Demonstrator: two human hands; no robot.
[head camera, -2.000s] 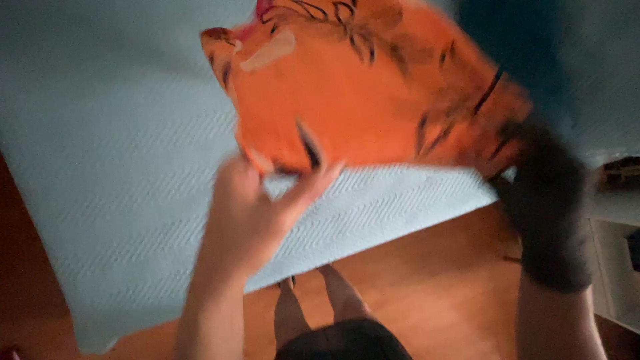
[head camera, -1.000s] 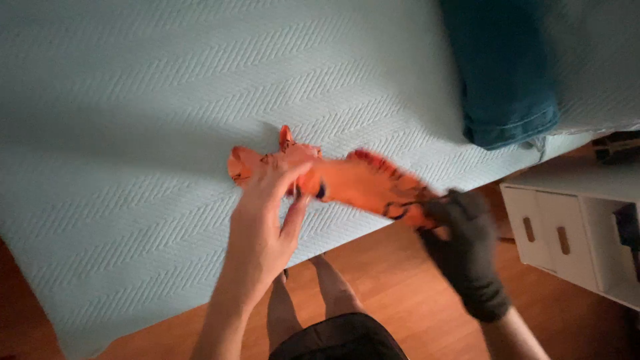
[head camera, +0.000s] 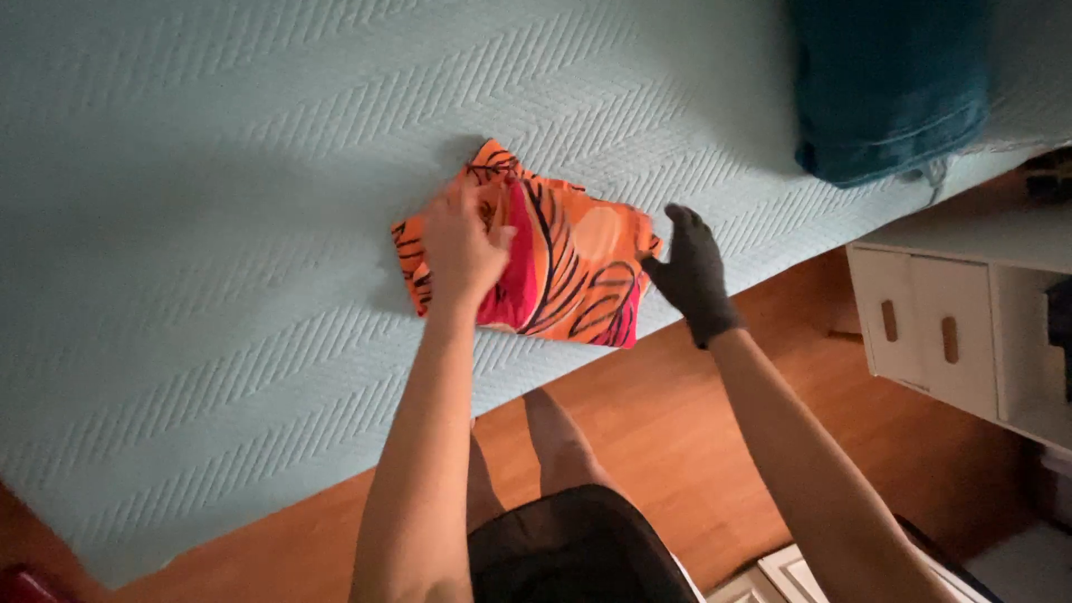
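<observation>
A folded orange cloth (head camera: 586, 260) with pink patches and black leaf lines lies near the front edge of a bed with a pale blue quilted cover (head camera: 251, 209). My bare left hand (head camera: 469, 247) rests on the cloth's left part, fingers somewhat blurred and spread, gripping nothing that I can see. At the cloth's right edge is my right hand (head camera: 691, 268) in a dark glove, its thumb apart from the fingers and its thumb tip close to the fabric. Whether that thumb touches the cloth is hard to tell.
Folded dark teal fabric (head camera: 892, 92) lies on the bed at the upper right. Beyond the bed's edge stands a white cabinet (head camera: 930, 310) with oblong handle openings. Reddish wood floor (head camera: 670, 427) runs below, and white panelled furniture (head camera: 779, 569) shows at the bottom.
The orange cloth, held up and spread out, then bunched between both hands, now lies flat and folded on the bed. My right hand has let go of it.
</observation>
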